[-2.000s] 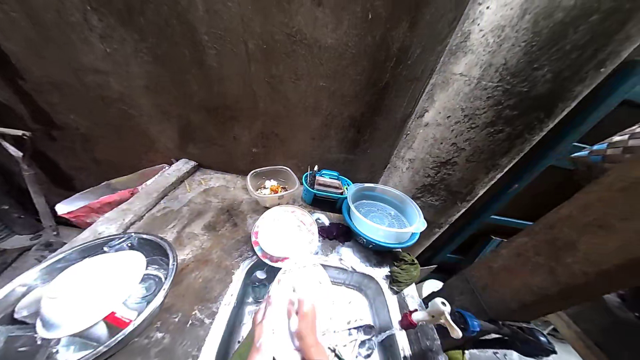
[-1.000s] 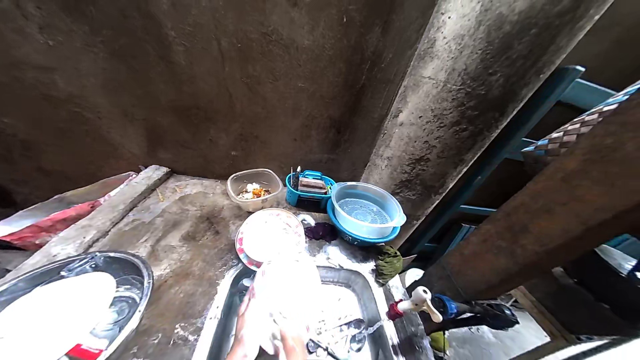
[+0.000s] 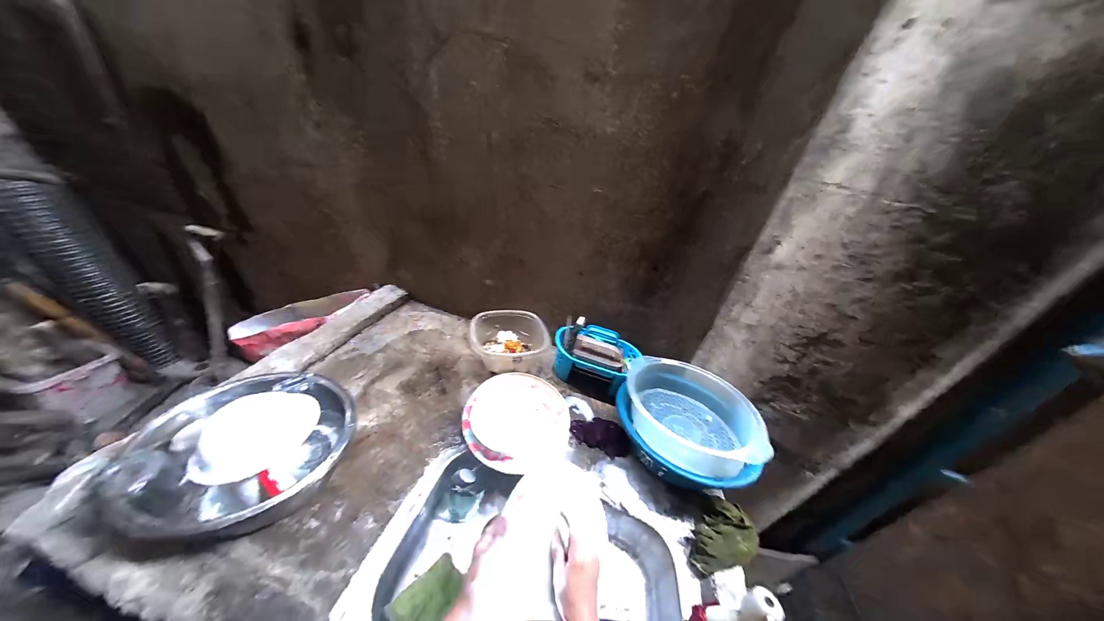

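My left hand (image 3: 485, 552) and my right hand (image 3: 576, 569) are around a white, overexposed dish (image 3: 539, 535) above a metal sink (image 3: 660, 552). Glare hides the dish's outline and parts of my fingers. A green sleeve (image 3: 429, 591) shows by my left wrist. Just beyond the sink lies a white plate with a red-patterned rim (image 3: 517, 423), and beside it a dark purple scrubber or cloth (image 3: 601, 437). The white tap (image 3: 761, 604) is cut off at the lower right.
A metal basin (image 3: 336, 466) holding white dishes stands on the left of the concrete counter (image 3: 388, 388). Along the wall are a clear tub of scraps (image 3: 509, 315), a blue caddy (image 3: 573, 371) and stacked plastic basins (image 3: 699, 423). A green cloth (image 3: 724, 536) lies right of the sink.
The view has swung left, bringing the whole metal basin back into sight. Both hands stay on the white dish over the sink; its exact turn is unclear.
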